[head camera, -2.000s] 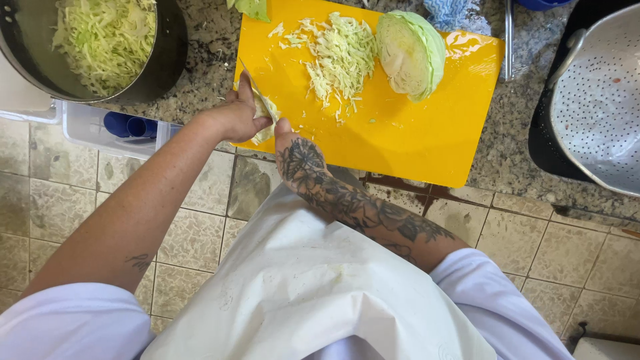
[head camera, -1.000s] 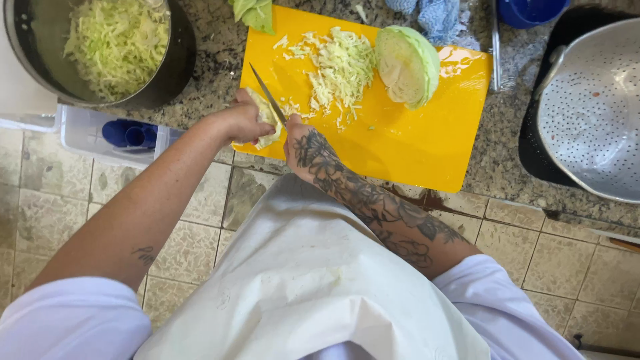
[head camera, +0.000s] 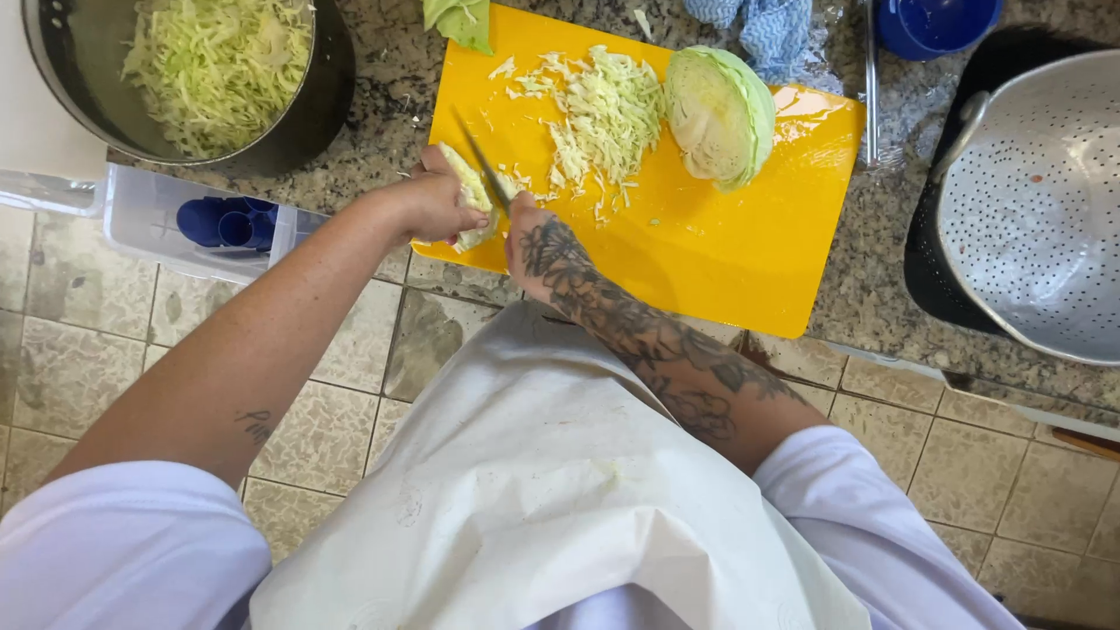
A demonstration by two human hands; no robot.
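Observation:
My left hand (head camera: 437, 203) grips a cut piece of cabbage (head camera: 470, 194) over the left edge of a yellow cutting board (head camera: 744, 254). My right hand (head camera: 530, 241) is shut around a knife (head camera: 483, 162), its handle hidden in my fingers; the blade points up and left, just right of the cabbage piece. A pile of shredded cabbage (head camera: 608, 114) lies on the board beyond my hands. Right of the pile rests a cut cabbage head (head camera: 719, 118), its pale cut face showing.
Upper left stands a large pot (head camera: 337, 96) holding shredded cabbage (head camera: 219, 74). A cabbage leaf (head camera: 464, 22) overlaps the board's top edge. Blue cloths (head camera: 774, 35), a metal rod (head camera: 871, 87), a blue container (head camera: 936, 26) and a metal colander (head camera: 1032, 201) are on the granite counter (head camera: 875, 289). Below the counter is a plastic bin (head camera: 175, 249).
The knife blade, mostly beside my left fingers two seconds ago, now lies apart from them, to the right of the cabbage piece. That piece shows more of its surface.

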